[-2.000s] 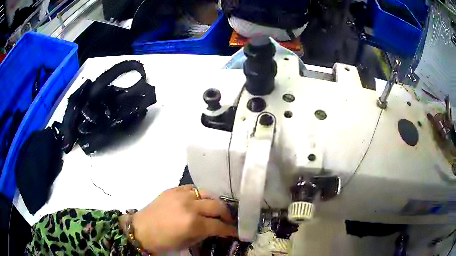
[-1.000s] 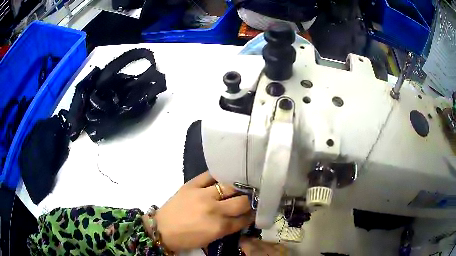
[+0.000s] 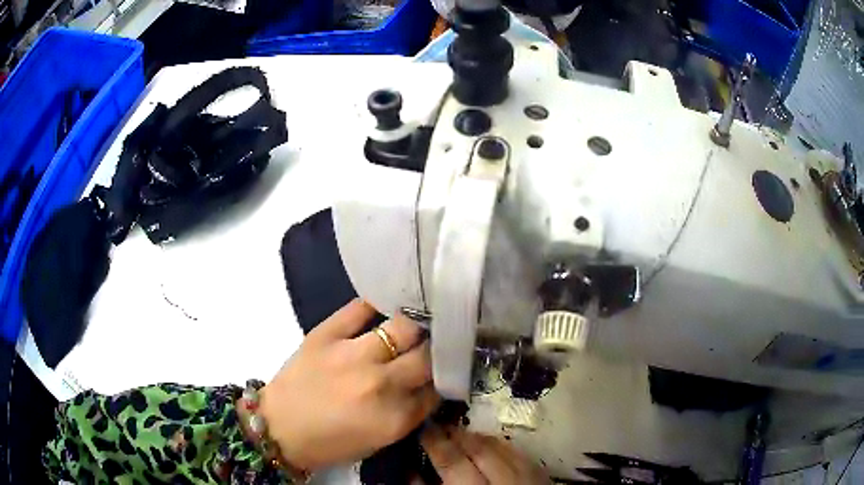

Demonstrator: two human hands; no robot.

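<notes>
A black fabric panel [image 3: 317,265] with a rounded corner sticks out left of the sewing machine head [image 3: 559,208], flat on the white table. My left hand [image 3: 351,388], with a ring, presses on the black fabric beside the needle area; its fingertips are partly hidden behind the machine's white lever. My right hand [image 3: 483,459] is cut off by the bottom edge, its fingers on the black work just below my left hand. More black fabric shows between and under the hands. The needle and presser foot are mostly hidden.
A tangled bundle of black strips [image 3: 204,156] lies on the table [image 3: 223,332] at left, beside a black panel [image 3: 66,279]. A blue bin [image 3: 81,123] stands at far left. Dark snips [image 3: 635,469] and a slim dark handle [image 3: 755,445] lie at lower right.
More of the black panel has come out left of the machine head and it has turned. My right hand's fingers show more. The whole view has also shifted.
</notes>
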